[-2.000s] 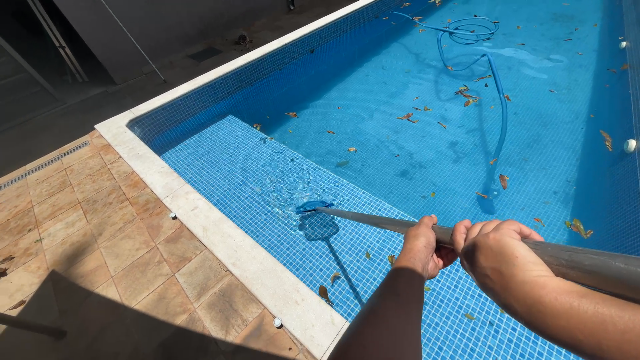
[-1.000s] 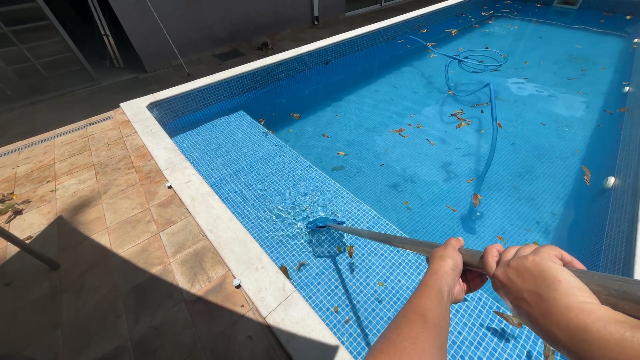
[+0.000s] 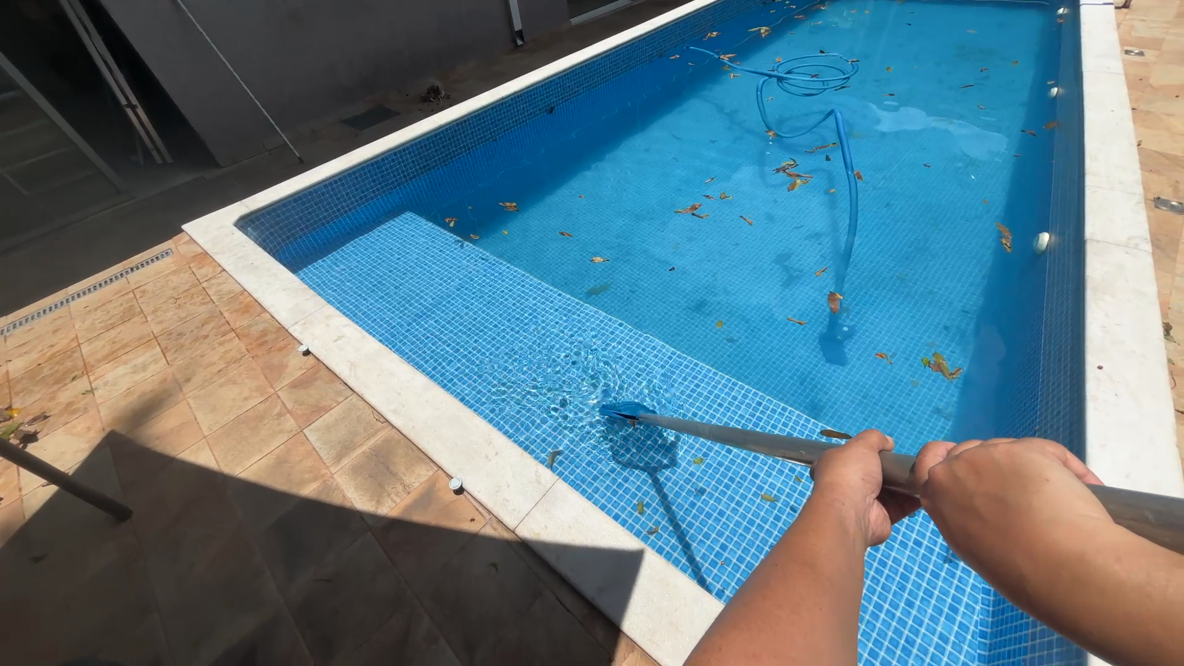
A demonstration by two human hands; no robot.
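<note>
My left hand (image 3: 860, 486) is closed around a grey metal pole (image 3: 740, 437). Just behind it, nearer the pole's right end, my right hand (image 3: 1004, 504) grips the same pole from above. The pole slants down to a blue pool skimmer net (image 3: 627, 412), which sits at the water over the tiled shallow ledge (image 3: 425, 305). Ripples spread around the net, and its shadow falls on the tiles. Brown leaves (image 3: 794, 176) are scattered in the pool, with a few small ones near the net and pole.
A blue hose (image 3: 846, 176) lies coiled and trailing in the deeper water. Pale stone coping (image 3: 388, 421) edges the pool, beside stone paving (image 3: 231, 407). Another pole (image 3: 65, 479) reaches in at the left. A grey wall (image 3: 351, 65) stands behind the far-left side.
Both hands stay on the pole. The net remains over the shallow ledge, with ripples around it. The view has shifted, showing more of the right-hand coping.
</note>
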